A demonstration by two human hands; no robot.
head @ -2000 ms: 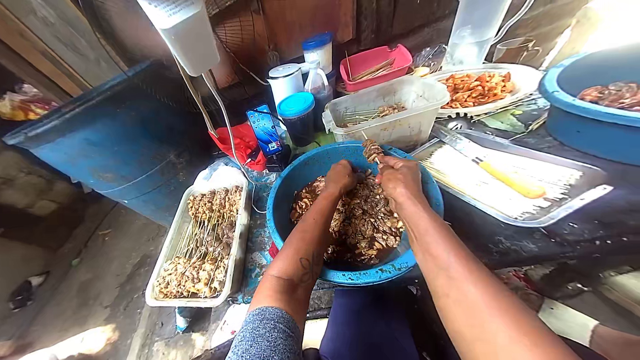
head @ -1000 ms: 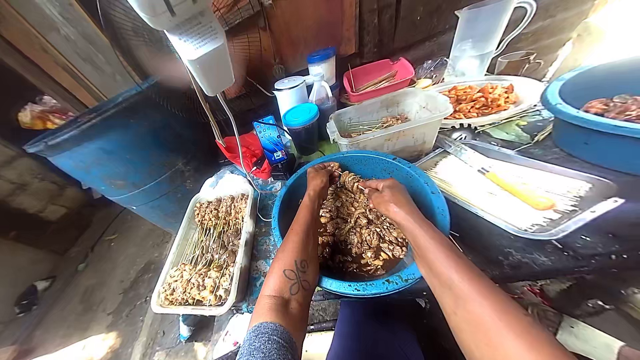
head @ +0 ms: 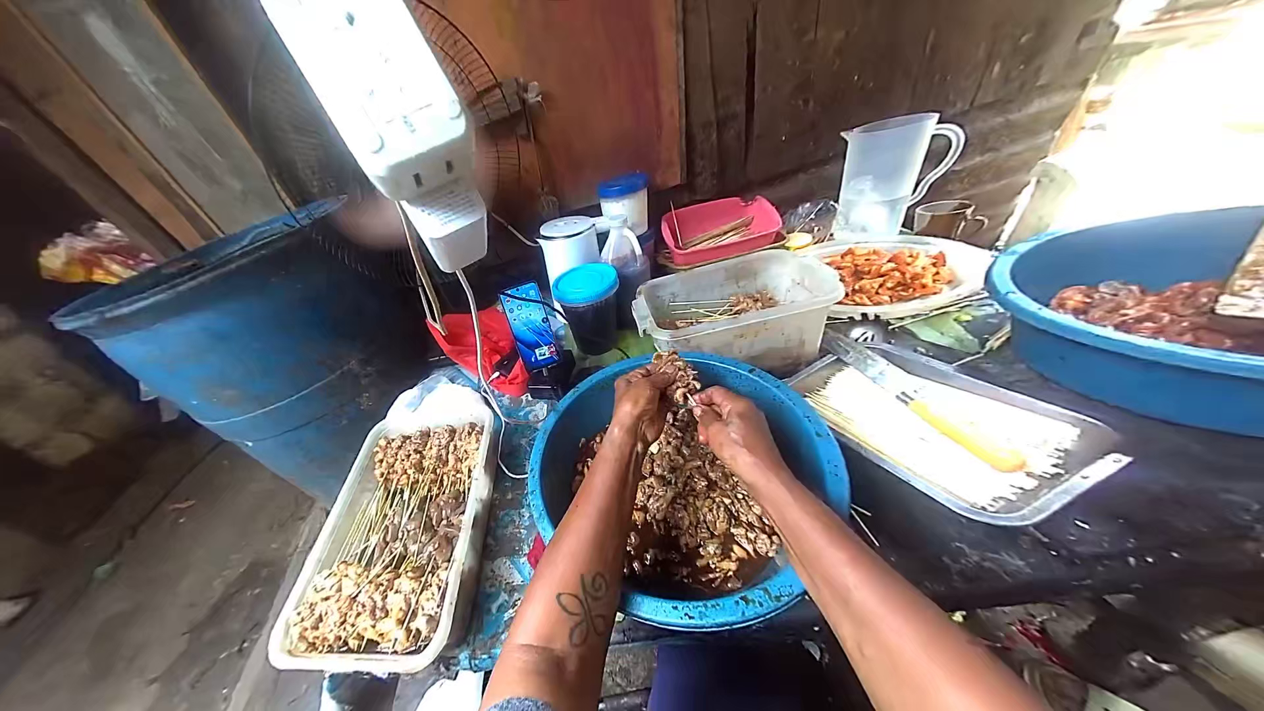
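Observation:
A round blue plastic basin [head: 839, 474] holds brown marinated meat pieces [head: 701, 504] in dark liquid. Over its far part, my left hand [head: 644, 400] grips a bunched skewer of meat [head: 676, 375]. The fingertips of my right hand [head: 729, 423] pinch what looks like the stick's end, just right of that meat. Left of the basin, a white plastic tray [head: 281, 632] holds rows of meat skewers [head: 405, 533]. On the right, a metal tray [head: 1076, 484] bears many bare bamboo sticks [head: 889, 425] and a knife with a yellow handle [head: 963, 434].
Behind the basin stand a clear plastic container [head: 760, 331] with some skewers, a blue-lidded jar [head: 588, 306] and a phone [head: 530, 326]. A power strip [head: 395, 99] hangs at upper left. A plate of reddish meat [head: 889, 276] and a larger blue basin [head: 1116, 365] lie at back right.
My hands have come close together over the far part of the basin; one second ago they were wider apart, lower among the meat. The view has shifted slightly.

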